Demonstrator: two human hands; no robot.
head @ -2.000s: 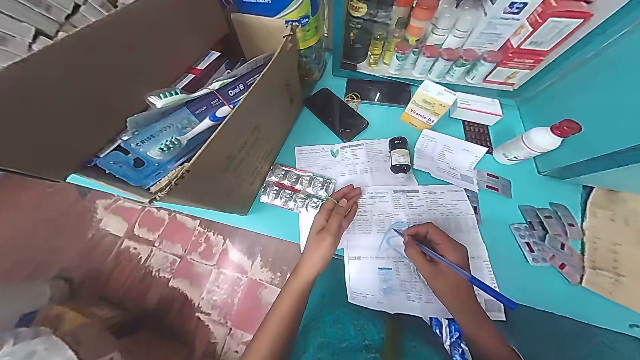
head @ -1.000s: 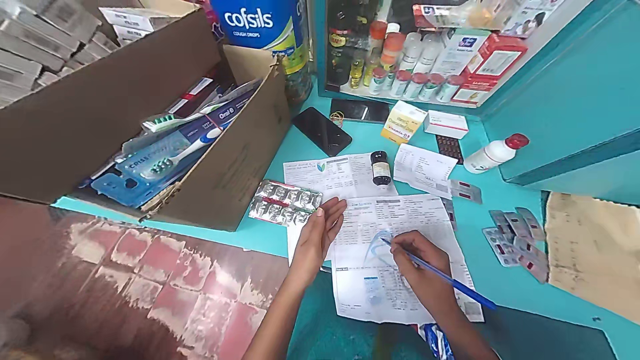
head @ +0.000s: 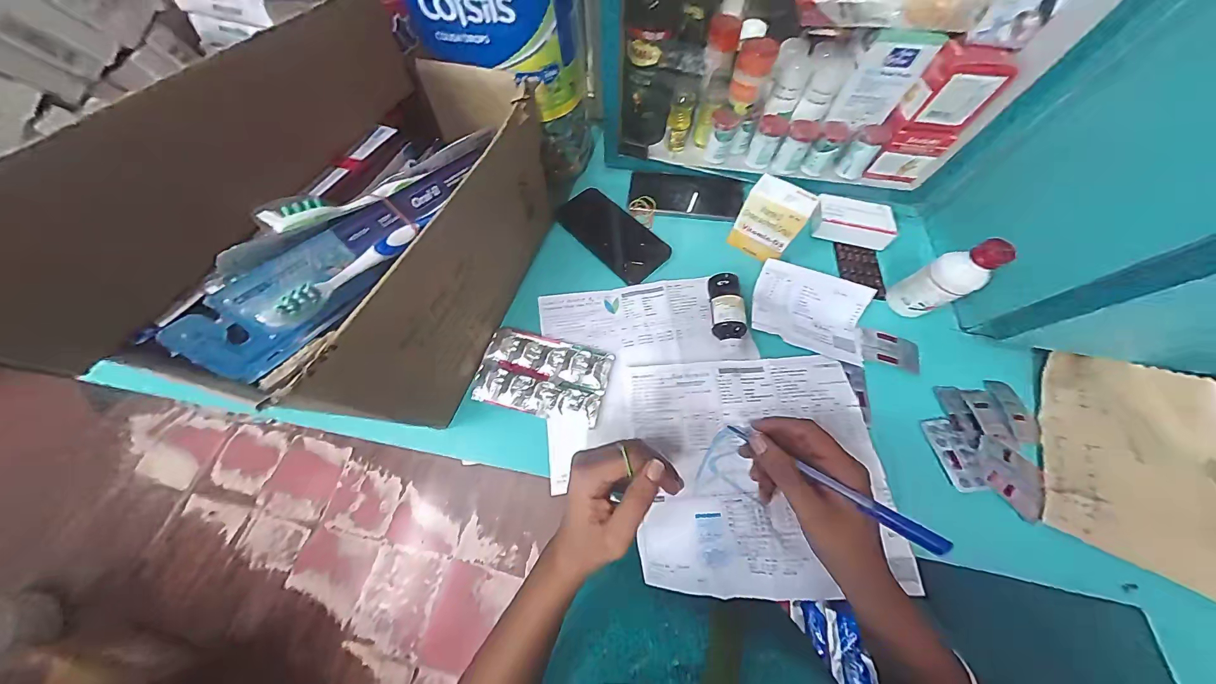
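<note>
My right hand [head: 807,475] holds a blue pen [head: 855,503], its tip at blue pen strokes on a printed paper sheet [head: 798,389]. Beside the sheet's left part is my left hand [head: 617,494], fingers curled, with a thin yellow-green band on one finger; something small and dark shows under its fingers, too hidden to name. Above the left hand lies a silver blister pack of tablets [head: 543,375], partly over paper. A second printed sheet [head: 608,318] lies farther back, with a small dark bottle [head: 728,306] on it. A small paper slip [head: 807,304] is right of the bottle.
An open cardboard box [head: 437,294] of packaged toothbrushes stands left. Behind are a black phone [head: 615,235], a yellow-and-white carton [head: 771,217] and a shelf [head: 760,171] of bottles. To the right lie a white bottle with a red cap [head: 950,277], several blister strips [head: 983,442] and brown paper [head: 1130,465].
My left hand has gone from lying flat with extended fingers beside the blister pack to curled fingers lower on the sheet. My right hand still holds the pen over the blue strokes.
</note>
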